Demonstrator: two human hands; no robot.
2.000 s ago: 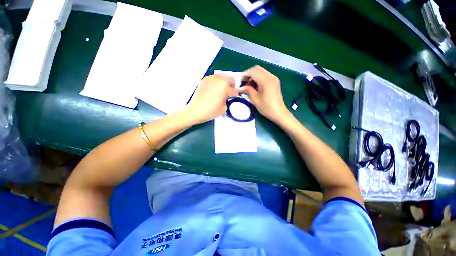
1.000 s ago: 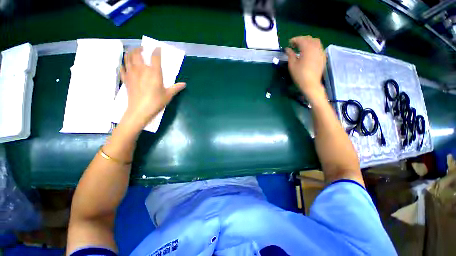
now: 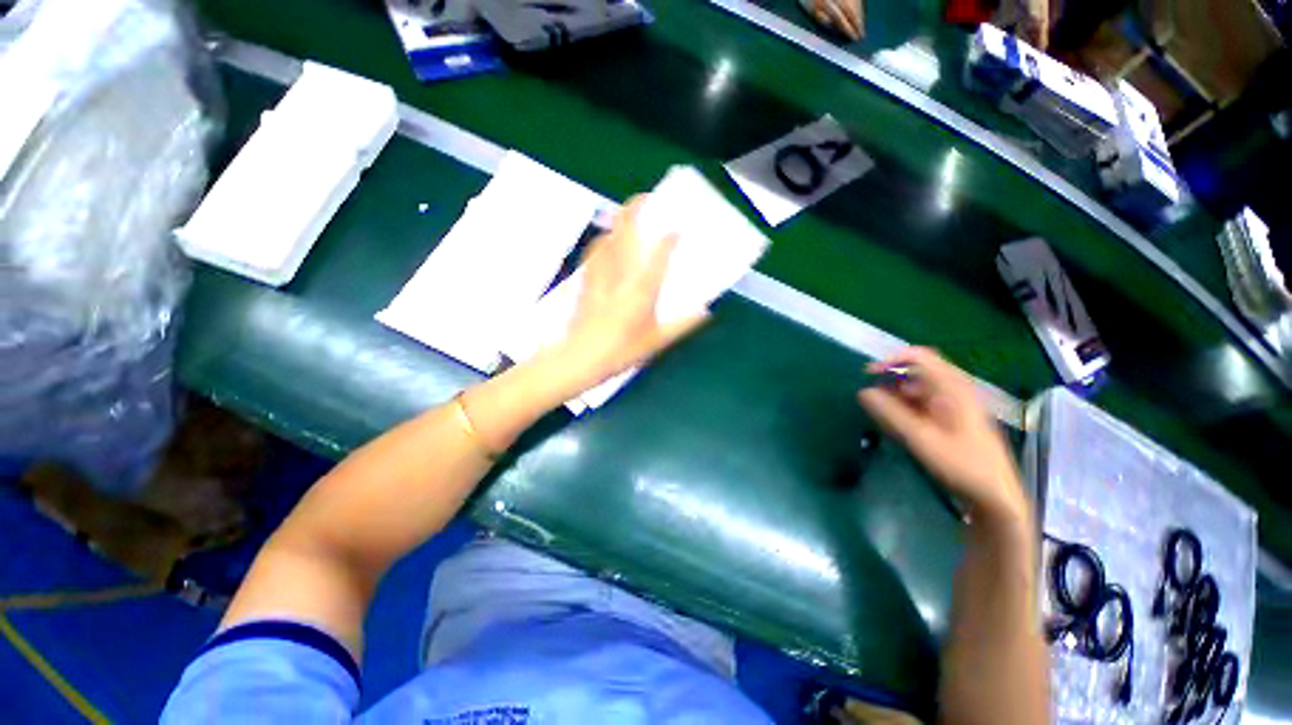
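My left hand (image 3: 616, 298) grips a white insert card (image 3: 709, 248), which is tilted over the pale rail; more white cards (image 3: 496, 262) lie beside it and partly under the hand. My right hand (image 3: 942, 425) is over the right part of the green bench, with thumb and finger pinched on a small dark end of a black cable (image 3: 896, 373). The rest of that cable is blurred or hidden below the hand. A card with a black coil (image 3: 801, 167) lies on the belt beyond the rail.
A raised white stack (image 3: 291, 170) and a clear plastic bag (image 3: 92, 241) are at left. A translucent tray (image 3: 1126, 475) with coiled cables is at right. Printed packaging (image 3: 1051, 305) lies on the belt. Another person's hand (image 3: 836, 14) shows at the top.
The card with the coil has gone from under my hands onto the belt. My left hand has moved to the white cards and taken one; my right hand has moved to the loose cable. The view has turned.
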